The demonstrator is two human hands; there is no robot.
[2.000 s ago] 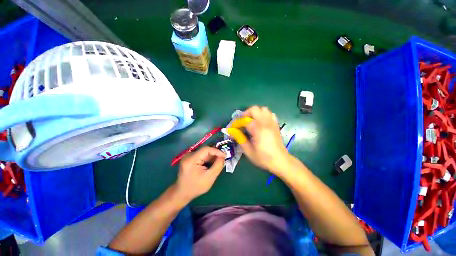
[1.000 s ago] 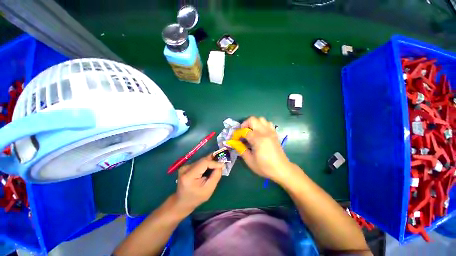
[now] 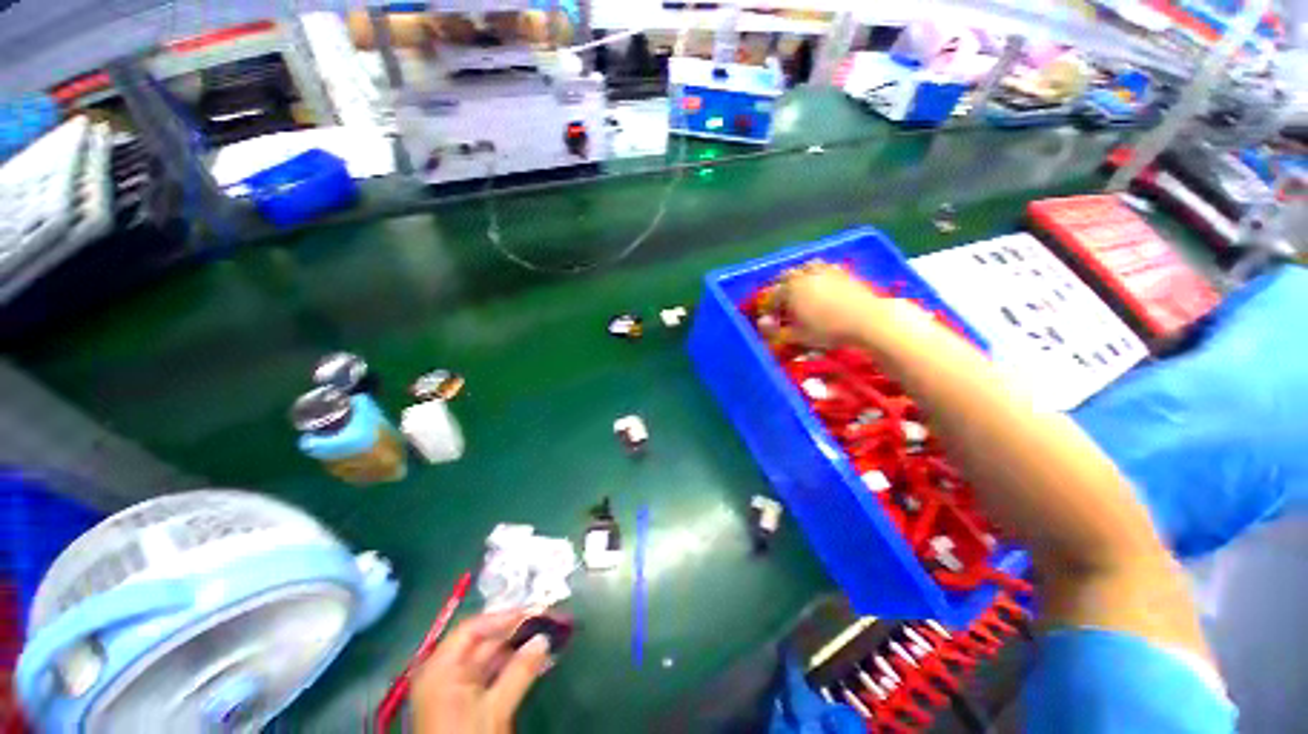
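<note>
My left hand (image 3: 481,674) is at the lower middle and holds a dark device housing (image 3: 539,628) between thumb and fingers. My right hand (image 3: 811,304) reaches into the far end of the blue bin (image 3: 786,455), over the heaped red clamps (image 3: 872,430). Its fingertips are blurred among the clamps, so I cannot tell whether it grips one. A crumpled white wipe (image 3: 527,568) lies just beyond my left hand. A red pen (image 3: 426,648) lies left of it and a thin blue stick (image 3: 640,588) lies to the right.
The desk fan (image 3: 201,617) stands at the left, with a light blue bottle (image 3: 349,439) and white block (image 3: 433,430) beyond it. Small modules (image 3: 631,432) lie on the green bench. A tray of red clamps (image 3: 932,674) is below the bin. A white slotted tray (image 3: 1026,316) lies beyond it.
The view has swung up and right. My right hand has left the wipe and reached into the right bin. My left hand still holds the housing, now away from the wipe's lower edge.
</note>
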